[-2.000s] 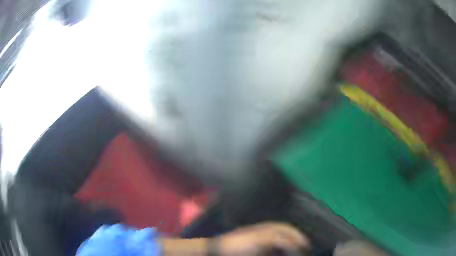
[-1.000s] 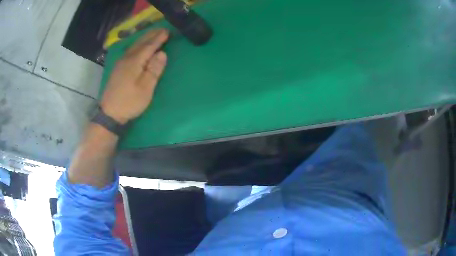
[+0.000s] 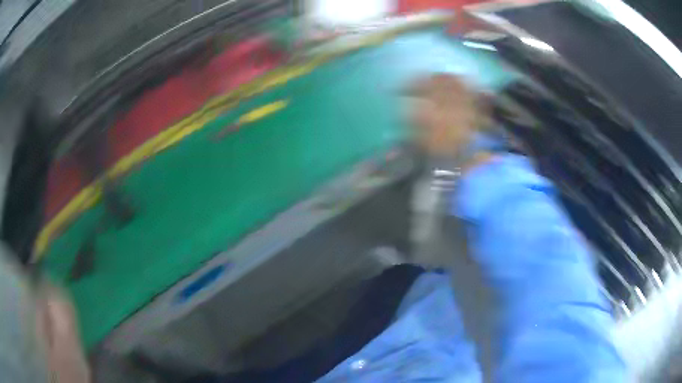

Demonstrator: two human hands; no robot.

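The green bench mat [image 3: 224,187] runs diagonally across the view, with yellow edge tape on its far side. My right hand [image 3: 445,112], in a blue sleeve, is over the mat's right end. It is strongly blurred, and its fingers and anything in it cannot be made out. My left hand [image 3: 61,333] is at the lower left edge, partly cut off and blurred, beside the mat's near left corner; its fingers are hidden. A black handle-like thing [image 3: 116,202] lies at the mat's left part.
A red inner surface [image 3: 161,112] lies behind the yellow tape. A slatted rack [image 3: 598,157] with dark bars stands to the right, close to my right arm. A bench front edge with a blue mark [image 3: 203,283] runs below the mat. A bright light spot is at the top.
The view has swung right, bringing in the rack and my right arm over the mat's right end. My left hand, earlier flat on the mat beside the black handle, is now at the lower left edge.
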